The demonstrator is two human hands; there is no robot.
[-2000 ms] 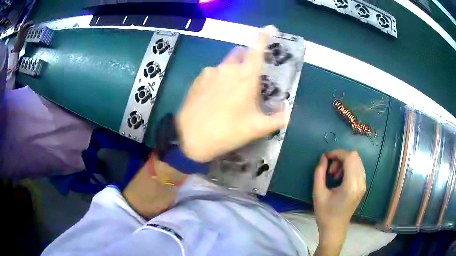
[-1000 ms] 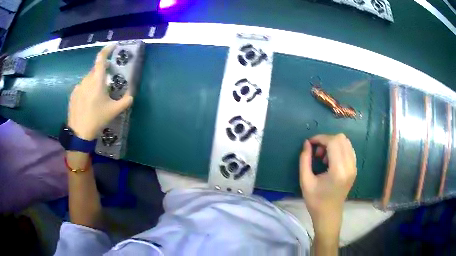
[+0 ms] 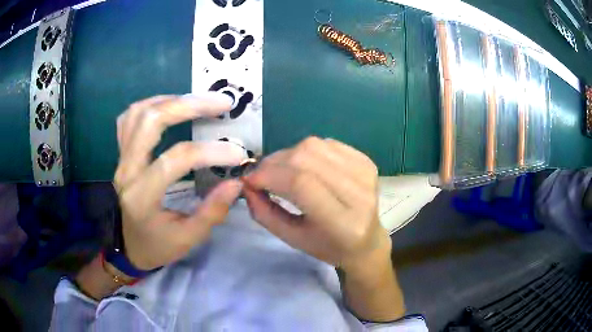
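A silver four-position plate [image 3: 252,72] lies in front of me, its top cut off by the frame edge. Both hands meet over its lower end and hide much of its lowest seats. My right hand [image 3: 318,194] pinches a tiny thin copper-coloured ring [image 3: 248,161] at its fingertips. My left hand [image 3: 165,181] has its thumb and forefinger around the same spot, fingers spread; whether it also grips the ring is unclear. A ribbed copper ring stack [image 3: 350,45] lies on the green surface right of the plate, with a loose loop at its upper end.
Another four-position plate [image 3: 37,123] lies at the far left, with rings on its seats. A clear tray [image 3: 470,104] with long copper-coloured rows lies at the right. White strips edge the bench's far side. A neighbour's sleeve [image 3: 563,201] shows at the far right.
My left hand let go of the left plate and came to the centre plate. My right hand moved left to meet it. The view shifted, so the bench objects appear higher and further left.
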